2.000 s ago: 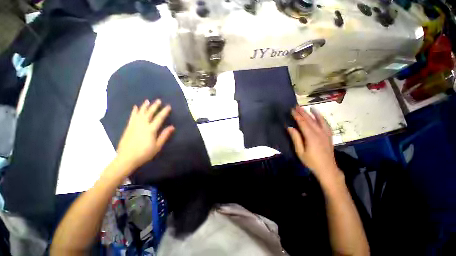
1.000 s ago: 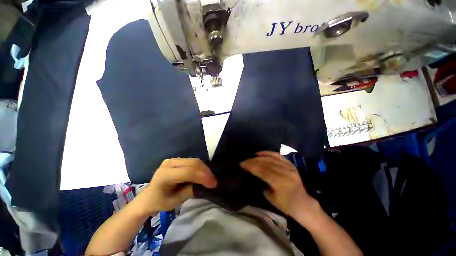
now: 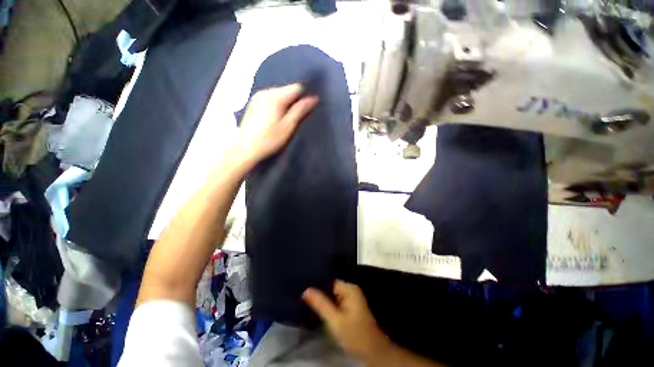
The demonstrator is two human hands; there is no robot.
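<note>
A dark cut fabric panel [image 3: 305, 186] with a rounded top end lies on the table left of the needle and hangs over the front edge. My left hand [image 3: 276, 122] lies on its upper part, thumb and fingers apart. My right hand [image 3: 348, 312] is at the panel's lower end near my lap, slightly blurred; whether it grips the cloth cannot be told. A second dark cut piece [image 3: 491, 193] with a notched left edge lies right of the needle. The presser foot area [image 3: 411, 147] lies between the two pieces, with no cloth under it.
The cream-white sewing machine head [image 3: 516, 93] spans the upper right. A long dark panel [image 3: 154, 136] lies along the table's left side. Mixed cloth bundles [image 3: 79, 136] are heaped at far left. Scraps [image 3: 222, 301] lie below the front edge. A small reddish-dark tool [image 3: 599, 201] is at right.
The view has shifted left. My left hand has moved from the lap up onto the rounded panel. My right hand has moved to its lower end. The right piece now shows a notched left edge.
</note>
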